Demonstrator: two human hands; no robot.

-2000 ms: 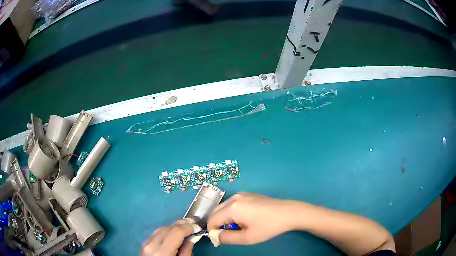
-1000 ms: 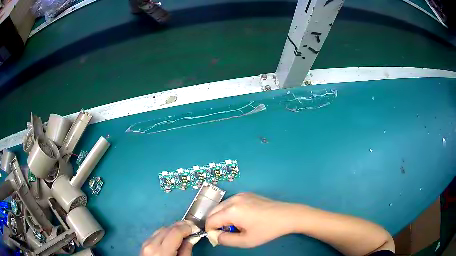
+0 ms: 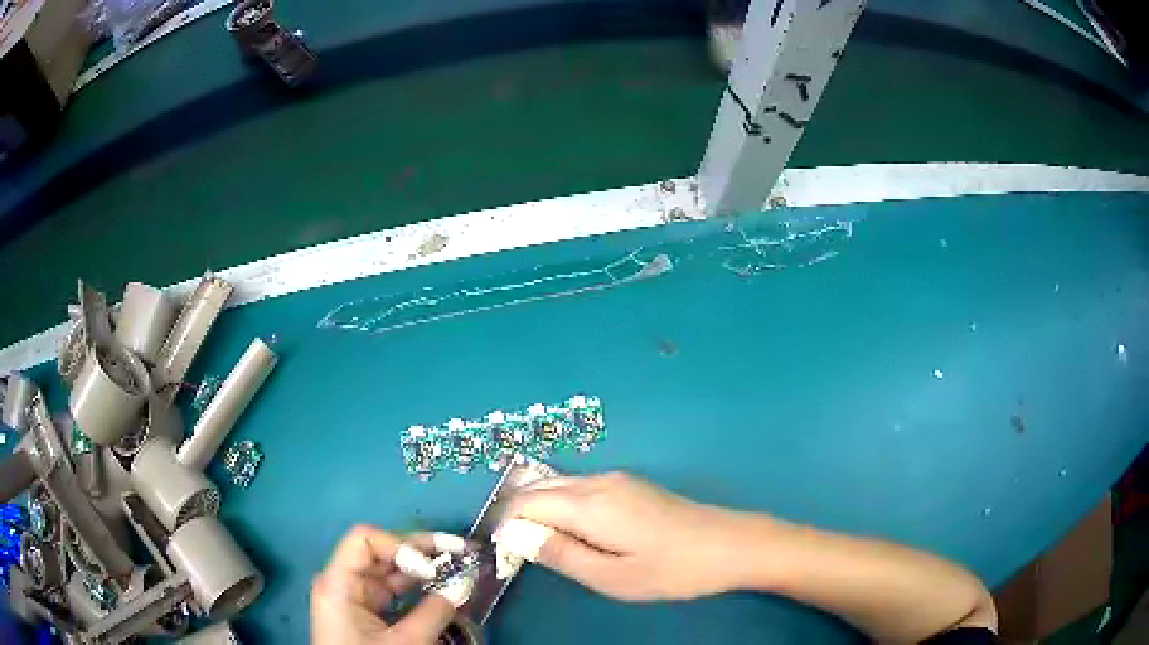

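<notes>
My left hand [image 3: 391, 586], with white-covered fingertips, pinches a small control board [image 3: 451, 573] at the bottom centre. My right hand [image 3: 586, 529], also with white finger coverings, is on the grey-beige handle shell [image 3: 494, 602] and its fingertips meet the left ones beside the board. The shell lies slanted beneath the hands, its upper end near the PCB panel. The round barrel is mostly hidden below my left hand. The green-white PCB panel [image 3: 504, 436] lies flat just beyond the shell. The blue battery is not visible at the hands.
A housing pile [image 3: 164, 479] with dangling boards is at the left, with blue batteries [image 3: 13, 536] at its edge. A white metal post [image 3: 769, 114] rises from the white edge. A unit [image 3: 271, 44] is on the dark green conveyor. A cardboard carton [image 3: 1058, 573] is at lower right.
My left hand has turned and opened its grip around a board. My right fingers have shifted left over the shell. The blue battery is no longer seen. The conveyor unit has moved left.
</notes>
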